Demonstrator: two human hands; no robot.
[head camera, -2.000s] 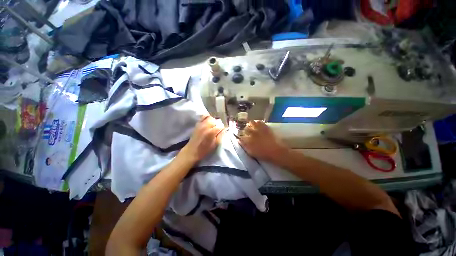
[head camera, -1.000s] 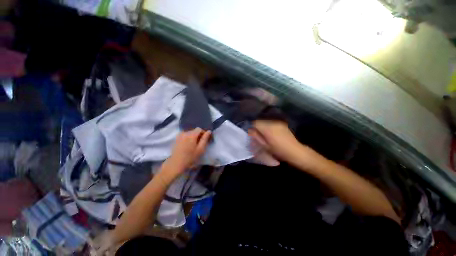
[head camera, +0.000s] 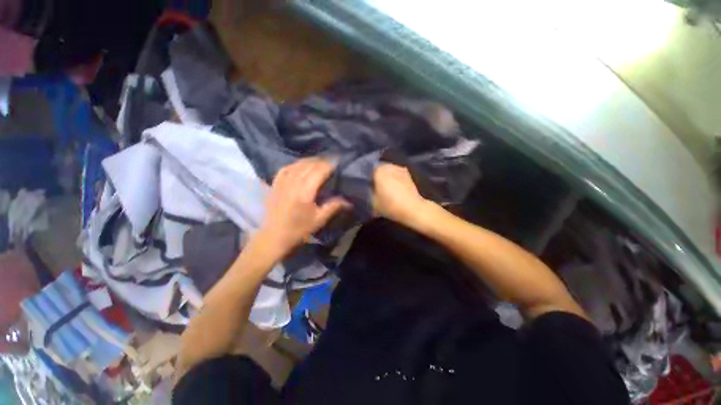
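Note:
Dark grey cloth (head camera: 356, 126) lies bunched over the lap, below the table edge. My right hand (head camera: 393, 191) grips a fold of it, with the fingertips hidden in the cloth. My left hand (head camera: 300, 202) is at the left side of the same cloth, thumb apart from the fingers; whether it pinches any cloth is unclear. The light grey garment piece (head camera: 213, 170) with dark patches and stripes lies in a heap left of my left hand, partly behind my left wrist.
The pale table (head camera: 506, 79) with its worn green edge (head camera: 474, 103) crosses the upper right. A blue striped cloth (head camera: 75, 320) lies at lower left. More grey cloth (head camera: 609, 285) hangs or lies below the table at right. A red basket-like object (head camera: 681, 385) is at lower right.
The view has turned from the sewing machine down to the lap. The light garment piece has left my hands for the left heap. My right hand now holds dark grey cloth.

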